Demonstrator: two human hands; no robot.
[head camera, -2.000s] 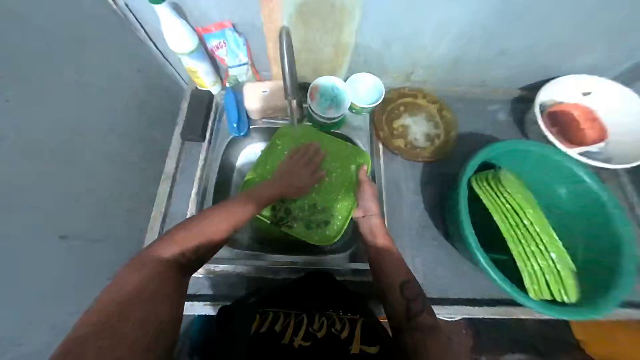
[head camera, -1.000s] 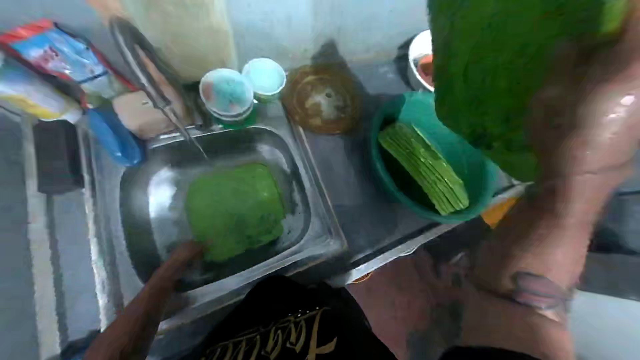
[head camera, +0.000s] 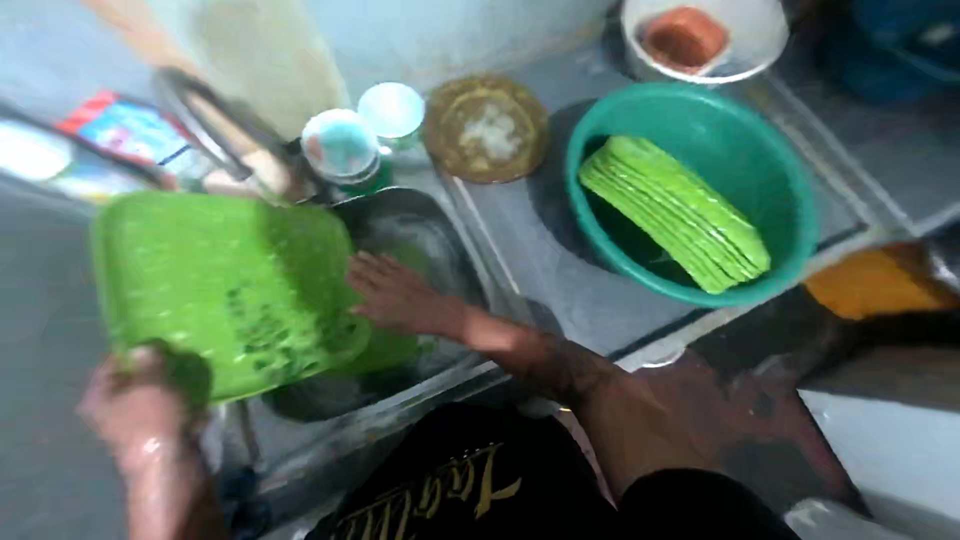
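Note:
A wet green plastic tray (head camera: 202, 277) with a dark leafy print is tilted over the left side of the metal sink (head camera: 450, 225). My left hand (head camera: 142, 405) grips its lower left corner. My right hand (head camera: 397, 292) is at the tray's right edge, fingers extended and apart; whether it touches the tray is unclear. Part of another green piece (head camera: 386, 352) shows in the sink beneath. To the right, a green plastic basin (head camera: 780, 180) holds a stack of green trays (head camera: 675, 214).
Behind the sink stand a curved faucet (head camera: 202, 127), stacked cups (head camera: 341, 146) and a white cup (head camera: 391, 111). A brown plate (head camera: 487, 127) bears a whitish lump. A white bowl (head camera: 765, 37) with a reddish container is at the back right; packets and a bottle stand at the left.
The right hand, raised over the counter with a green tray one second ago, is now over the sink. The left hand has moved from the sink to the left, holding a tray. The view has shifted.

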